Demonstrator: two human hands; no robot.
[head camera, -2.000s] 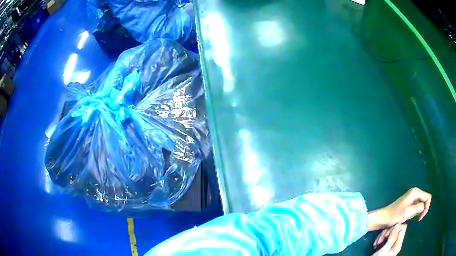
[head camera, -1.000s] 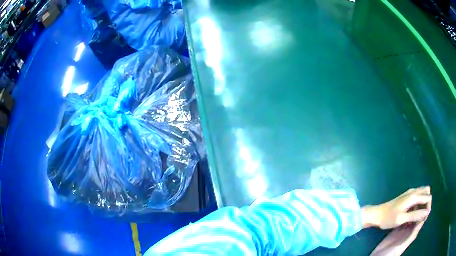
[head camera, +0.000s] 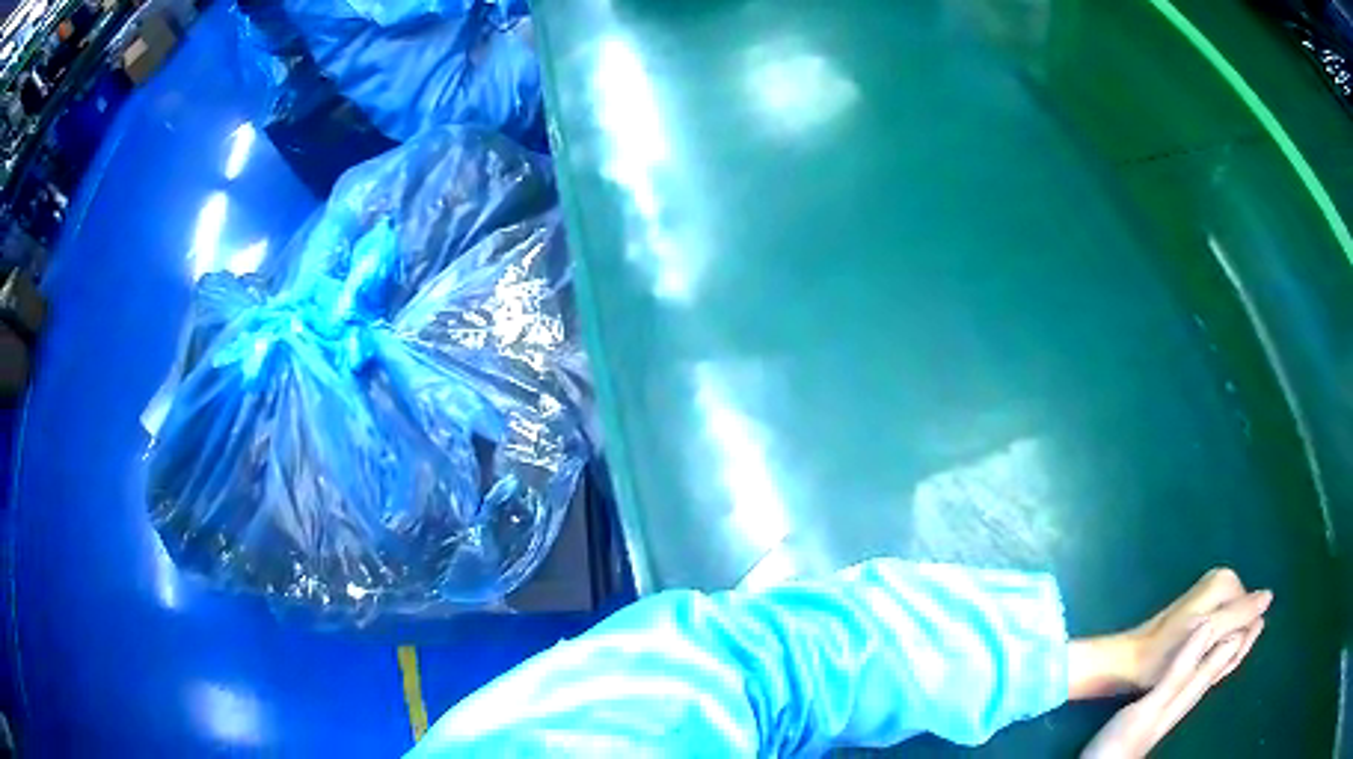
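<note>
My left hand (head camera: 1175, 635) is at the lower right, over the dark green surface (head camera: 890, 326). Its arm, in a pale blue sleeve (head camera: 890, 645), crosses the bottom of the picture. My right hand (head camera: 1172, 694) comes up from the bottom edge and lies against my left hand. The fingers of both hands are close together and overlap. No object shows in either hand. The palms and the space between them are hidden.
A large tied clear-blue plastic bag (head camera: 371, 400) stands left of the green surface, with a dark box side (head camera: 564, 571) beneath it. More blue bags (head camera: 423, 67) lie behind. The glossy blue floor (head camera: 89, 489) has a yellow line (head camera: 411, 690). A pale green line (head camera: 1261, 104) runs at far right.
My hands have come closer together, and my right hand now lies against my left with its fingers showing more. The view has shifted slightly. The bags have not moved otherwise.
</note>
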